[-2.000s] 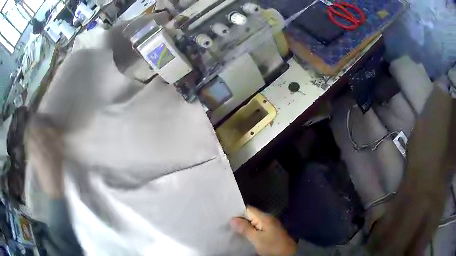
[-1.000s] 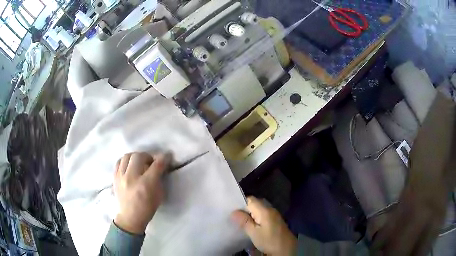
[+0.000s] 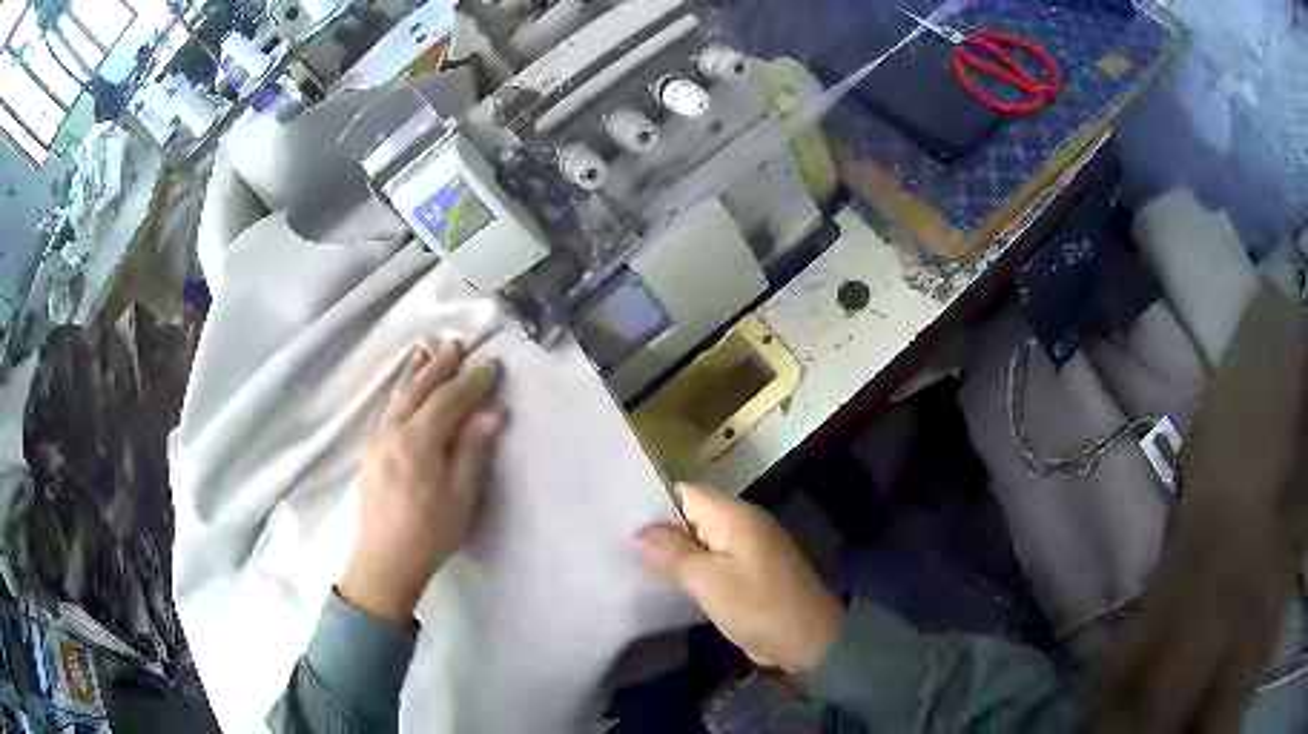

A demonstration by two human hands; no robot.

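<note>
A large pale beige-grey garment panel (image 3: 560, 574) lies over the machine table, its far end beside the needle area. The overlock machine (image 3: 462, 215) has a cream-white head with a blue-green label. My left hand (image 3: 428, 473) lies palm down on the panel, fingers slightly apart, just in front of the machine head. My right hand (image 3: 753, 574) pinches the panel's right edge between thumb and fingers, near the yellow tray cut-out (image 3: 779, 376). The presser foot is mostly hidden by the head and cloth.
Red-handled scissors (image 3: 1007, 72) and a dark flat pouch (image 3: 925, 108) lie on the blue mat at the back right. Tied bundles of cut pieces (image 3: 1062, 502) are at the right, with a brown cloth piece (image 3: 1241, 488) over them. Dark crumpled cloth (image 3: 101, 459) is at the left.
My left hand first came in from the far left onto the panel, then moved forward towards the machine head. My right hand has moved forward with the edge. The slit-like fold no longer shows.
</note>
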